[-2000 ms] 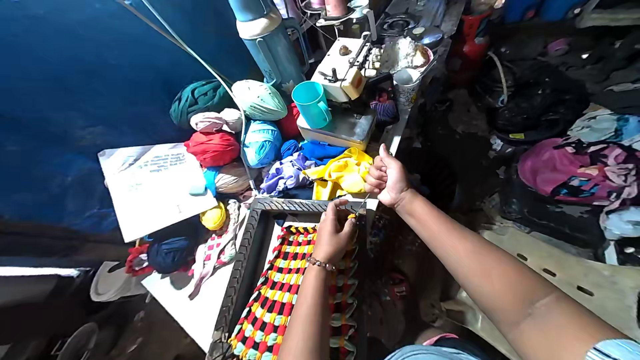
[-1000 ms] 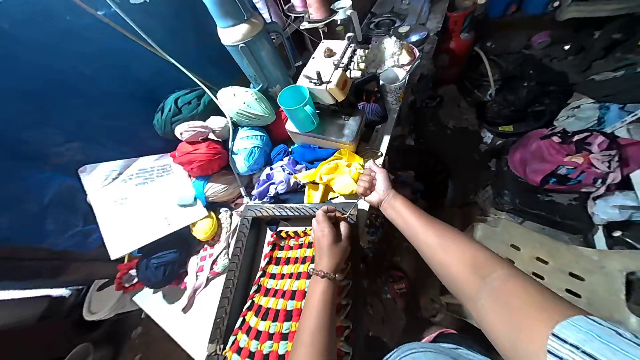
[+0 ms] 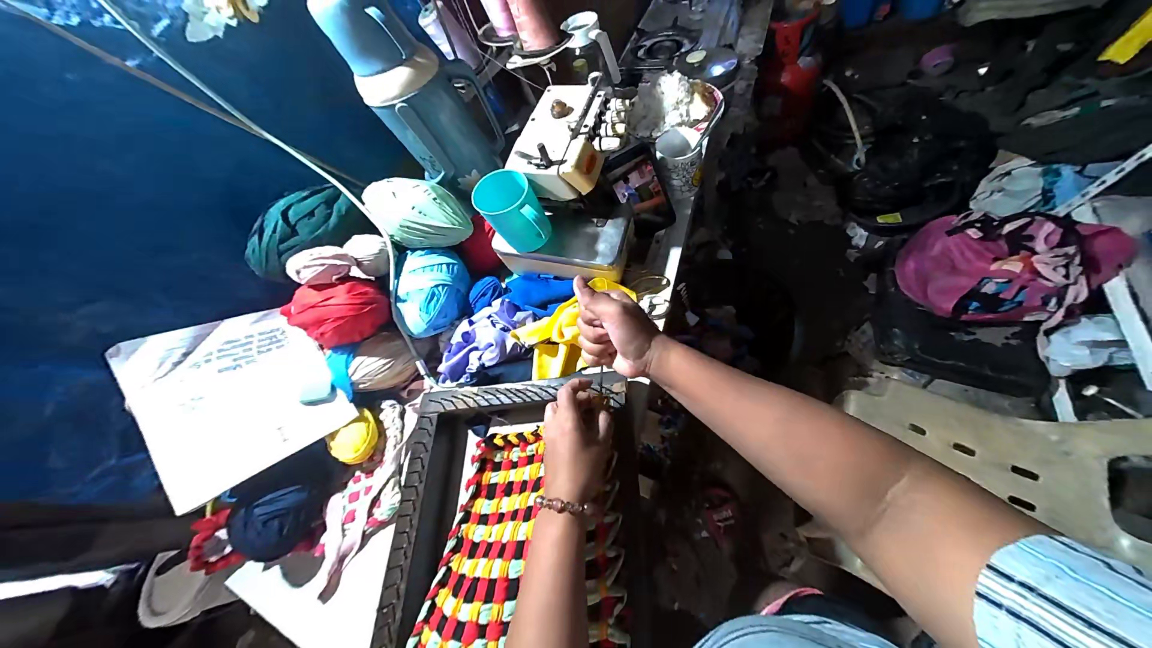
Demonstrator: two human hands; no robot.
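A woven textile (image 3: 495,540) in red, yellow, black and pale green strips lies inside a dark frame (image 3: 409,504) with a ridged rim. My left hand (image 3: 579,436), with a beaded bracelet at the wrist, is over the frame's upper right corner, its fingers bent and close together; what they pinch is too small to tell. Just above and to the right, my right hand (image 3: 615,331) is a closed fist with the thumb up. A thin tool or strand shows below this fist, toward the left fingers. Yellow cloth (image 3: 556,337) lies behind the right fist.
Balls of fabric yarn (image 3: 337,310) crowd the left side beside a paper sheet (image 3: 234,405) bearing writing. Beyond the frame stand a turquoise mug (image 3: 513,211), a metal-topped box (image 3: 576,243), a sewing machine (image 3: 558,135) and a blue flask (image 3: 423,108). A plastic chair (image 3: 963,450) is at right.
My right fist has come closer to my left hand than it was two seconds ago. My left hand stays at the frame's upper right corner.
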